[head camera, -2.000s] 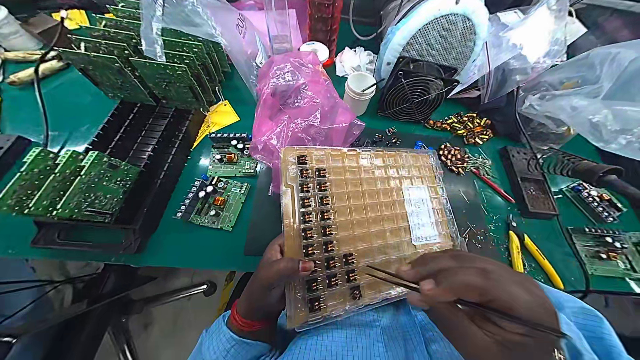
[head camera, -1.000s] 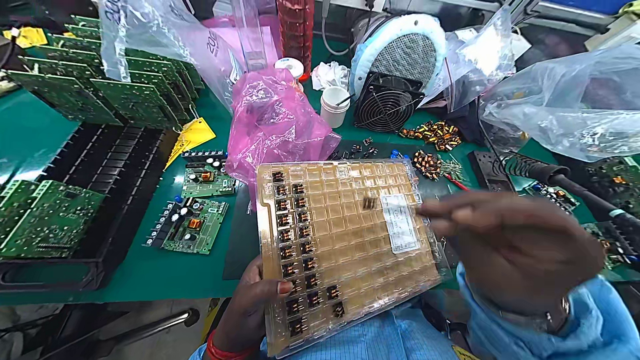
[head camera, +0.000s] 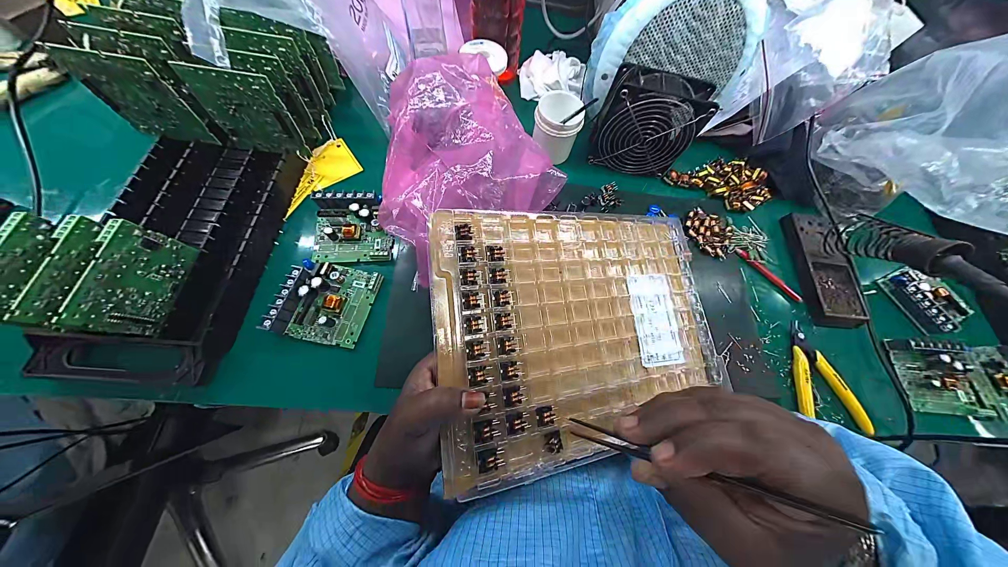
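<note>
A clear plastic component tray with many square pockets is tilted toward me over the bench edge. My left hand grips its lower left side, thumb on top. Small black components with copper windings, such as this transformer, fill pockets in the left columns. Another component lies crooked in a pocket near the lower edge. Dark tweezers are held in my right hand over the tray's lower part, their tips apart beside that component and with nothing seen between them. A white printed label lies on the tray's right half.
Circuit boards lie left of the tray, near a black board rack. Behind are a pink bag, a white cup and a black fan. Loose wound parts, yellow-handled cutters and a cable are at the right.
My right hand was raised off to the right of the tray one second ago; now it is low over the tray with the tweezers. A loose component seen then near the label no longer shows there.
</note>
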